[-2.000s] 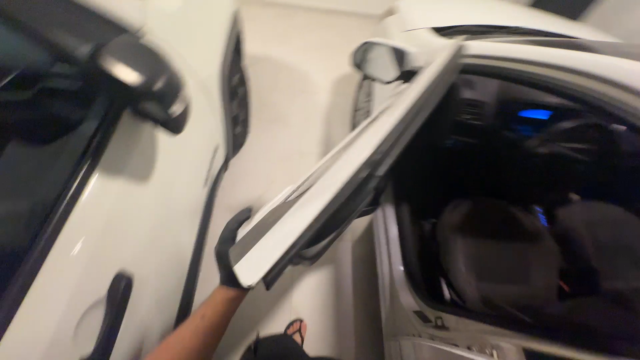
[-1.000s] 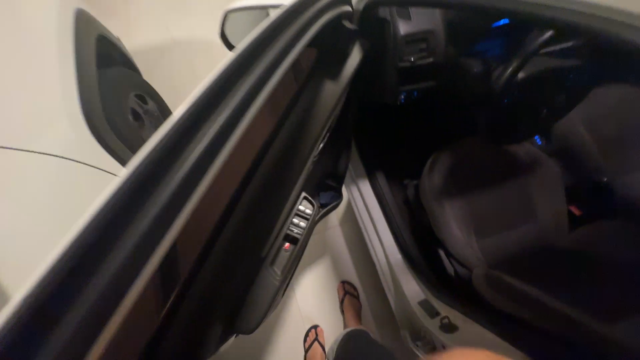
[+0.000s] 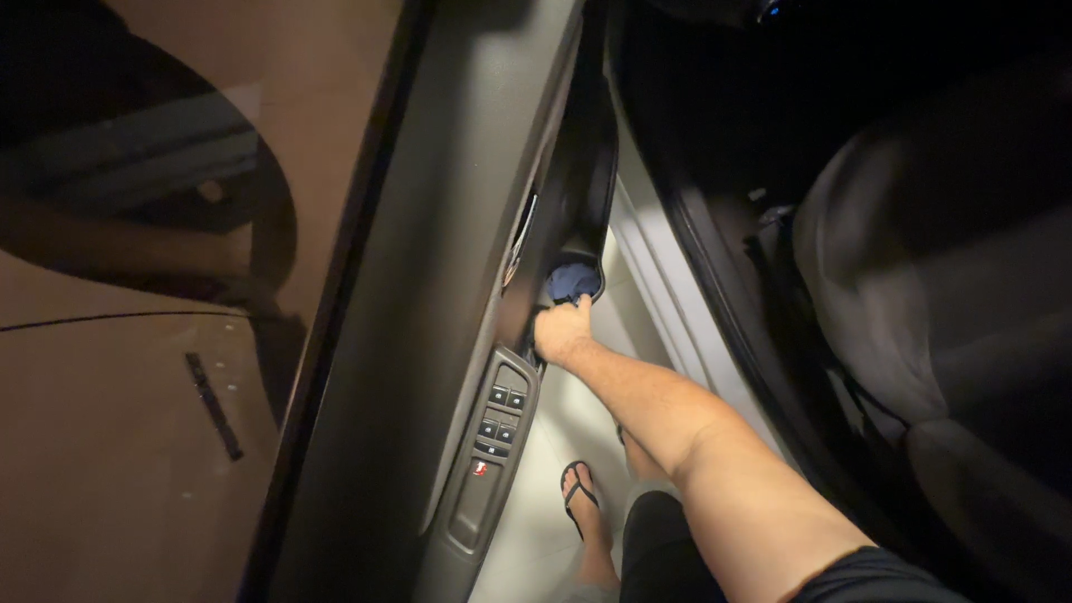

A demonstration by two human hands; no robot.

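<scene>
My right hand (image 3: 565, 331) reaches into the lower pocket of the car's front door (image 3: 419, 276). Its fingers are at the edge of a round holder there, beside a dark blue bundled cloth (image 3: 572, 283); whether they grip the cloth or the pocket's rim I cannot tell. The panel of window switches (image 3: 501, 419) lies just below the hand, on the armrest. Thin papers (image 3: 519, 243) stand in a slot of the door panel above it. My left hand is out of view.
The light door sill (image 3: 662, 276) and a grey front seat (image 3: 888, 276) are at the right. My feet in flip-flops (image 3: 579, 494) stand on the pale floor between door and sill. Through the door window at the left shows a second vehicle's light side.
My right arm has come in from the lower right, with the hand now down at the door pocket. The left hand, on the door edge two seconds ago, is out of view. The view has moved closer.
</scene>
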